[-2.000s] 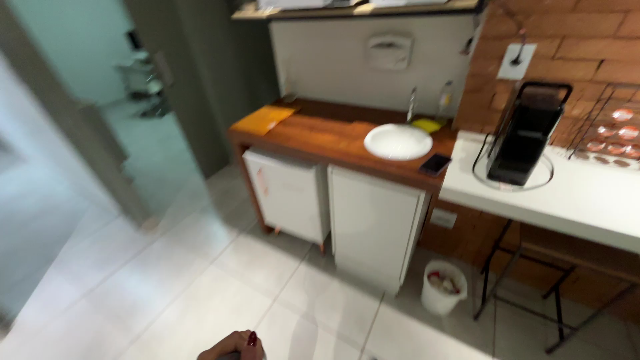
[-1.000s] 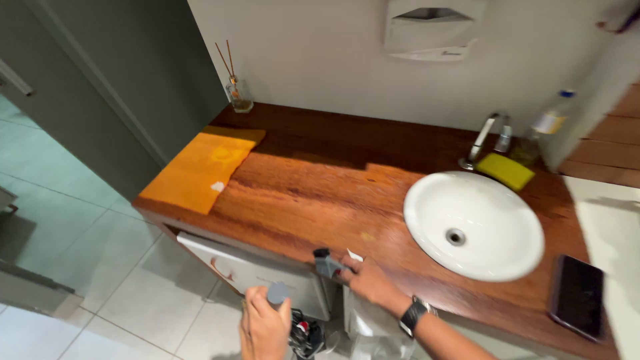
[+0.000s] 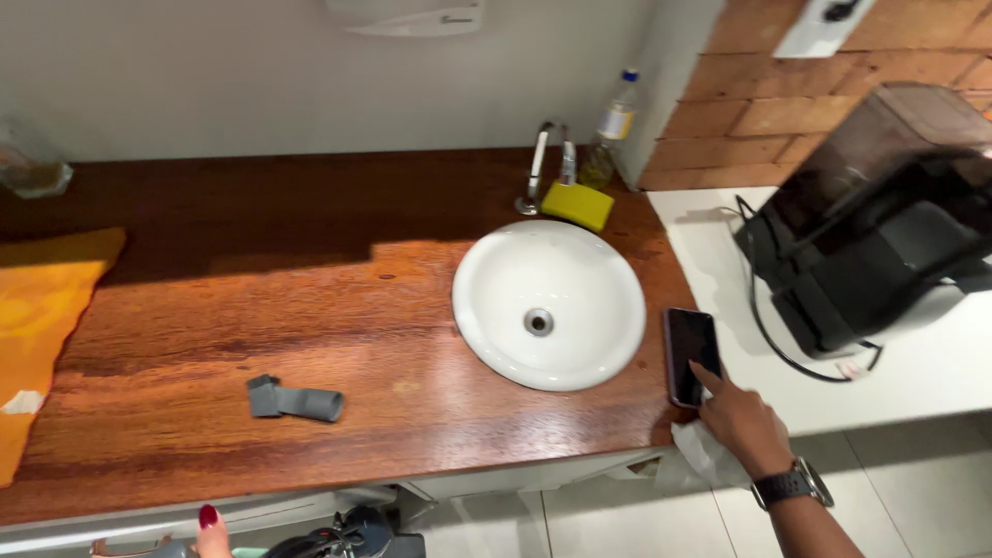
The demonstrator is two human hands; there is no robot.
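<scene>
My right hand (image 3: pixel 740 422), with a watch on the wrist, touches the screen of a smartphone (image 3: pixel 690 341) with one finger; a crumpled translucent plastic bag (image 3: pixel 709 457) hangs from beneath that hand. The phone lies beside the round white sink (image 3: pixel 496 341) on the wooden counter (image 3: pixel 387 310). Of my left hand (image 3: pixel 213 535) only a finger with a red nail shows at the bottom edge, beside a grey object, so its hold is unclear. Near it is a bundle of dark cables (image 3: pixel 341 535). A grey strap-like piece (image 3: pixel 298 401) lies on the counter.
Behind the sink stand a faucet (image 3: pixel 536 170), a yellow sponge (image 3: pixel 579 204) and a bottle with a blue cap (image 3: pixel 616 128). A black coffee machine (image 3: pixel 876 240) with a looped cord stands on the white counter (image 3: pixel 837 403). An orange cloth (image 3: pixel 39 310) lies at left.
My right hand has moved right, from the counter's front edge to the phone. The grey piece, by my right hand earlier, lies on the counter. The view has shifted right.
</scene>
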